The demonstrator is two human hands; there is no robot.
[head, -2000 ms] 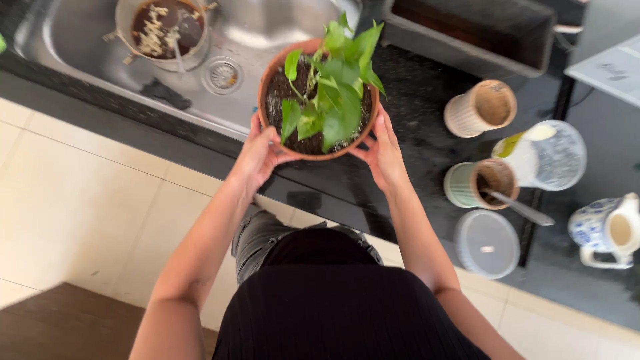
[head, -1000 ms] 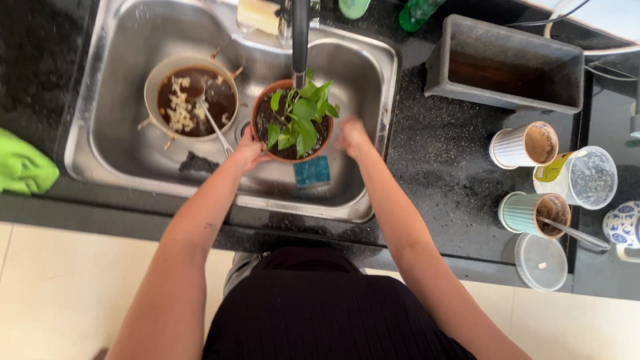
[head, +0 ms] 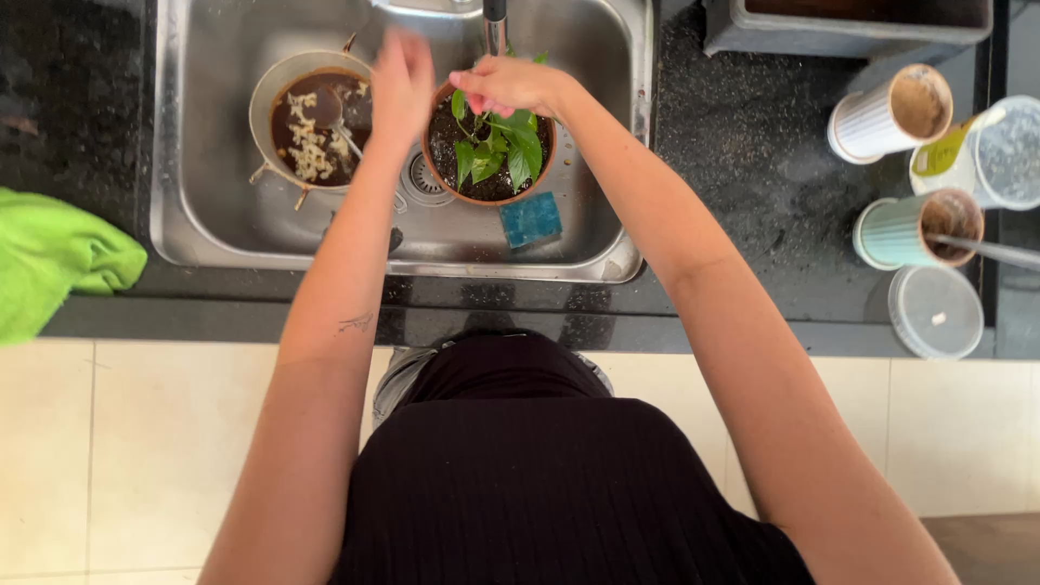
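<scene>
A potted plant with green leaves (head: 524, 154) stands in the stainless steel sink (head: 203, 219), under the black-and-metal faucet (head: 494, 24). My right hand (head: 508, 84) is over the back of the pot, fingers bent near the leaves and the faucet; whether it touches either, I cannot tell. Blurred by motion, my left hand (head: 404, 77) is in the air between the plant and a pot of brown liquid (head: 280, 154). Pale pieces and a metal spoon (head: 329, 114) lie in that liquid. A blue sponge (head: 530, 219) rests in the sink at the front of the plant pot.
Right of the sink are a grey rectangular planter (head: 853, 41), a white ribbed cup (head: 877, 118), a green ribbed cup (head: 894, 231) with a utensil, a clear tub (head: 1011, 150) and a round lid (head: 936, 313). A green cloth (head: 65, 260) lies on the left counter edge.
The plant was held over the counter edge, then came down into the sink. My left hand has let go of its pot and moved up; my right hand has moved above the plant.
</scene>
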